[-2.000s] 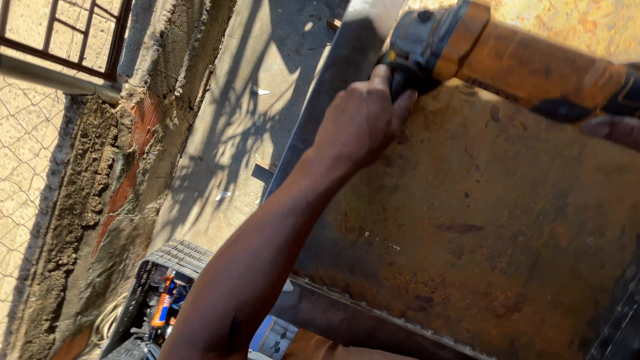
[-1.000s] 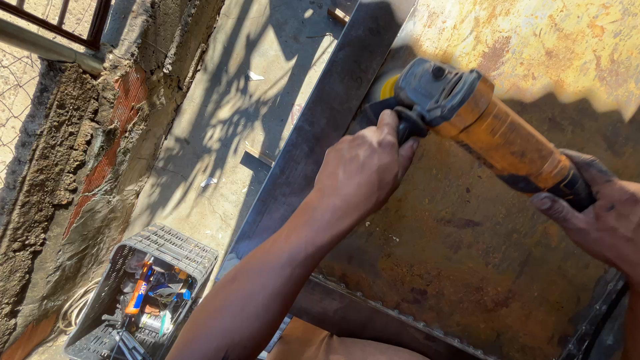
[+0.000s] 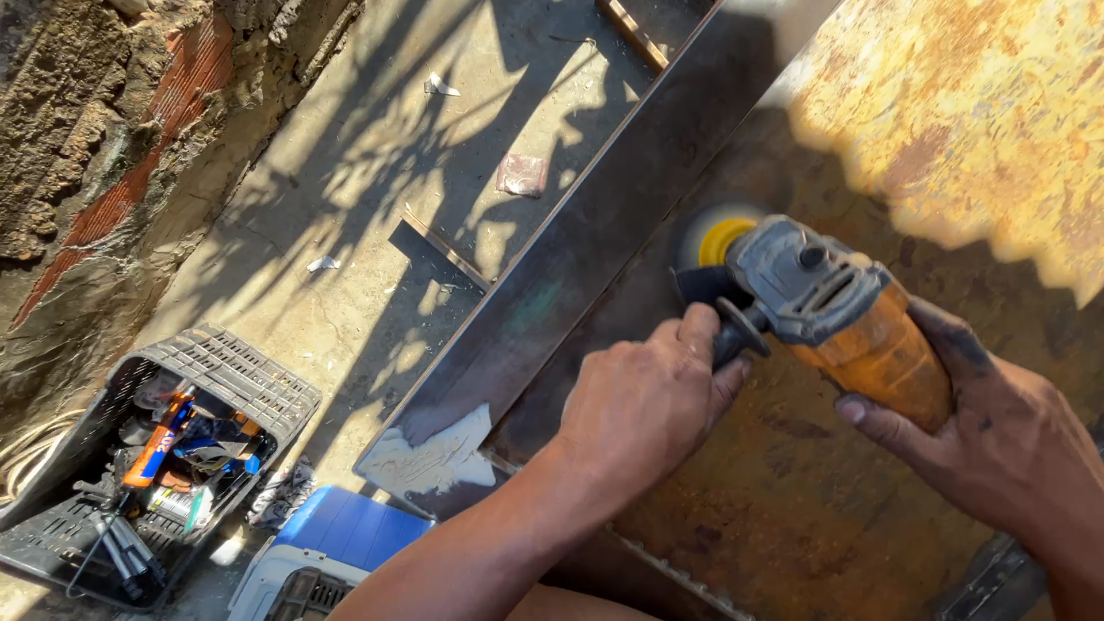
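An orange angle grinder (image 3: pixel 871 319) lies across the middle right, over a rusty steel sheet (image 3: pixel 776 500). My left hand (image 3: pixel 647 397) is closed around its black side handle (image 3: pixel 737 332). My right hand (image 3: pixel 992 414) grips the orange body from the right. The grinder's disc (image 3: pixel 720 237), blurred with a yellow centre, is beside the seam between the sheet and a dark steel border strip (image 3: pixel 595 224). Whether it touches the metal cannot be told. Pale filler (image 3: pixel 440 453) covers the strip's lower corner.
A grey plastic crate (image 3: pixel 250 379) holding tools and an orange-and-blue tube (image 3: pixel 159 440) stands at lower left. Beside it is a blue-and-grey plastic box (image 3: pixel 349 526). A rough wall base (image 3: pixel 112 172) runs along the left. A wooden strip (image 3: pixel 444 250) lies on the concrete floor (image 3: pixel 328 216).
Both hands and the grinder have moved down along the seam toward the filler-covered corner. My right hand, mostly out of frame two seconds ago, now shows fully. The view has shifted.
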